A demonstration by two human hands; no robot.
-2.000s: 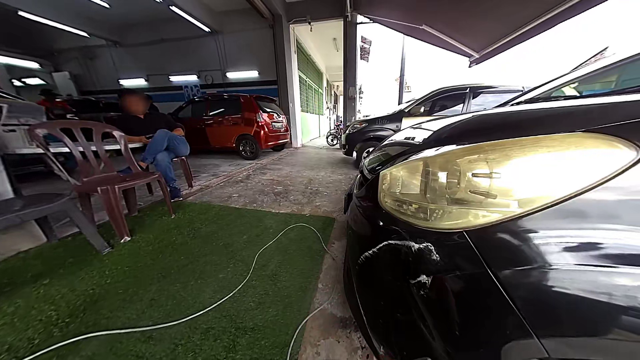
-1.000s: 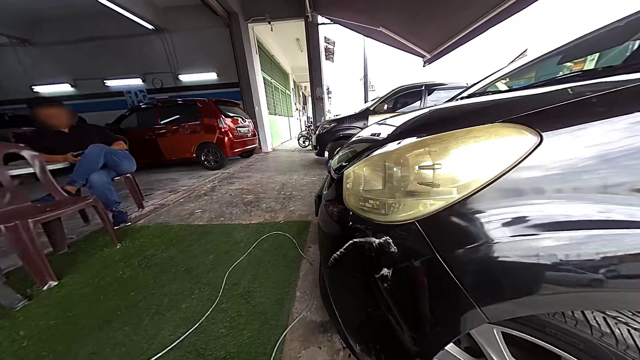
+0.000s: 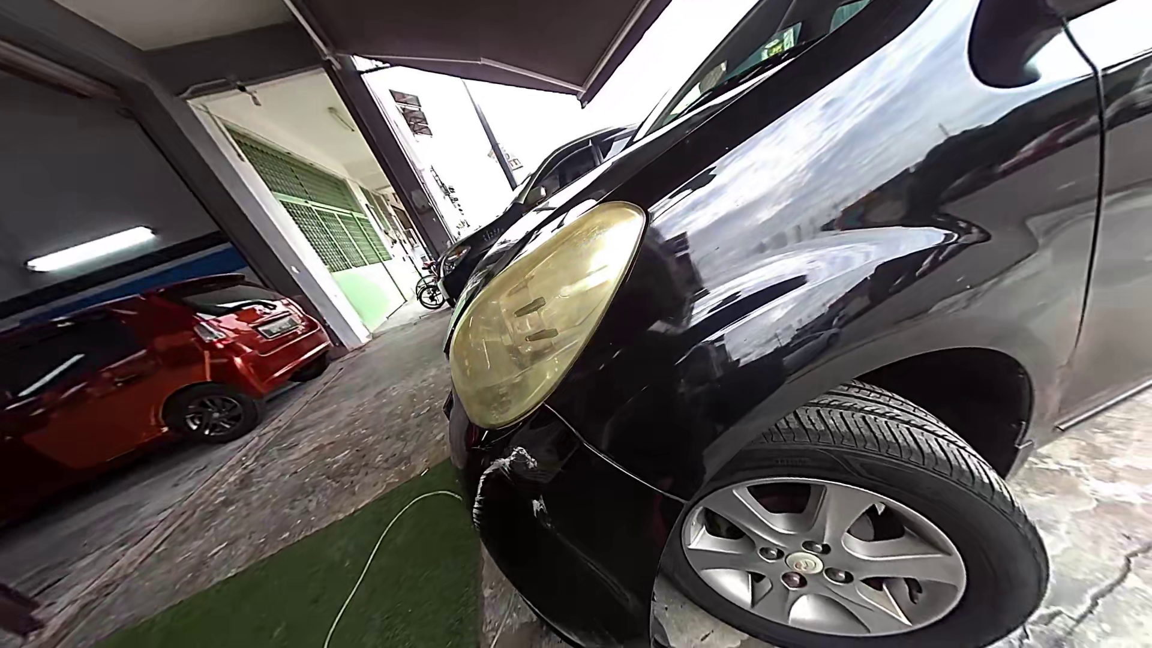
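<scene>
Neither of my hands shows in the head view, so what they hold or touch is hidden. Nearest to me is the front corner of a black car, with a yellowed, hazy headlight lens (image 3: 544, 315). Below the lens, the black bumper (image 3: 576, 549) has a pale scuffed patch. A thin dark seam runs from the headlight's lower edge toward the wheel arch. The front wheel (image 3: 804, 563), with a silver alloy rim, is turned outward under the glossy black fender (image 3: 774, 234).
Green artificial turf (image 3: 396, 567) lies left of the bumper, with a thin white cable (image 3: 378, 549) across it. A red car (image 3: 162, 360) is parked on the left; another dark car (image 3: 562, 171) stands behind. Cracked concrete (image 3: 1089, 531) lies right of the wheel.
The view has swung right and tilted, bringing the whole front wheel and part of the door into sight. The seated person and most of the plastic chair are out of view.
</scene>
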